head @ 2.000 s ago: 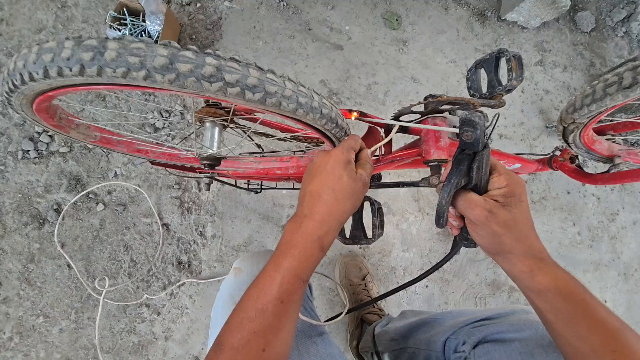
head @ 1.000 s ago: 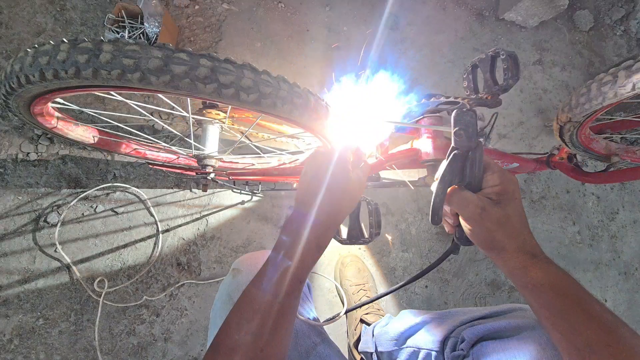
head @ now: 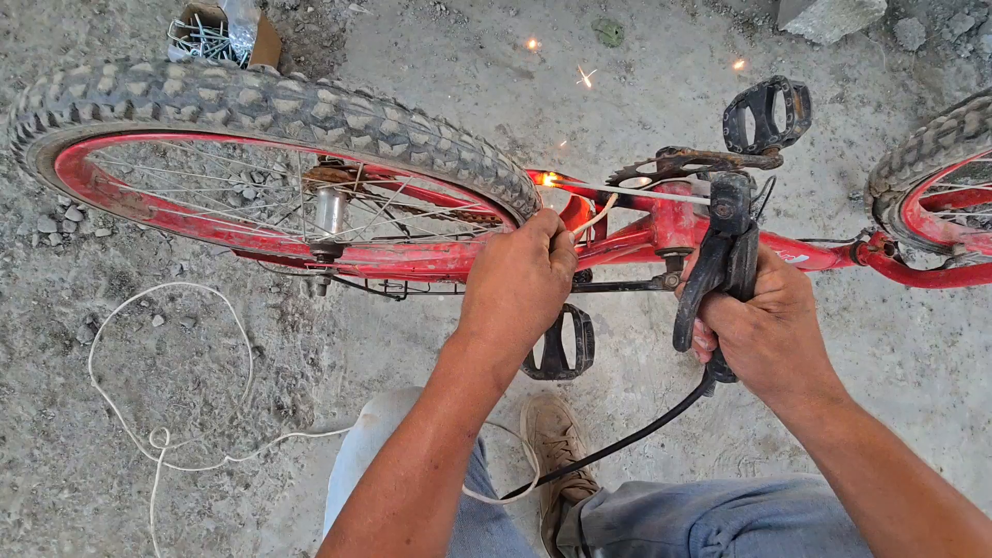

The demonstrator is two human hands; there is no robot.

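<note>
My right hand grips a black electrode holder, whose thin grey welding electrode reaches left to a glowing orange spot on the red bicycle frame, just right of the knobby rear tyre. Pinched in the fingers of my left hand is a pale cord or cable, beside the tyre and below the glow. Whether the left hand also touches the frame is hidden. A few sparks show above the frame. The bicycle's chainring lies near the electrode.
Black pedals stick out above and below the frame. A box of metal screws or nails sits at the upper left. A white cord loops over the concrete floor; a black cable runs past my shoe. The other wheel is at right.
Between the earlier frames a bright blue-white arc flared at the electrode tip; now it is out, leaving an orange glow and flying sparks. Both hands have stayed nearly in place.
</note>
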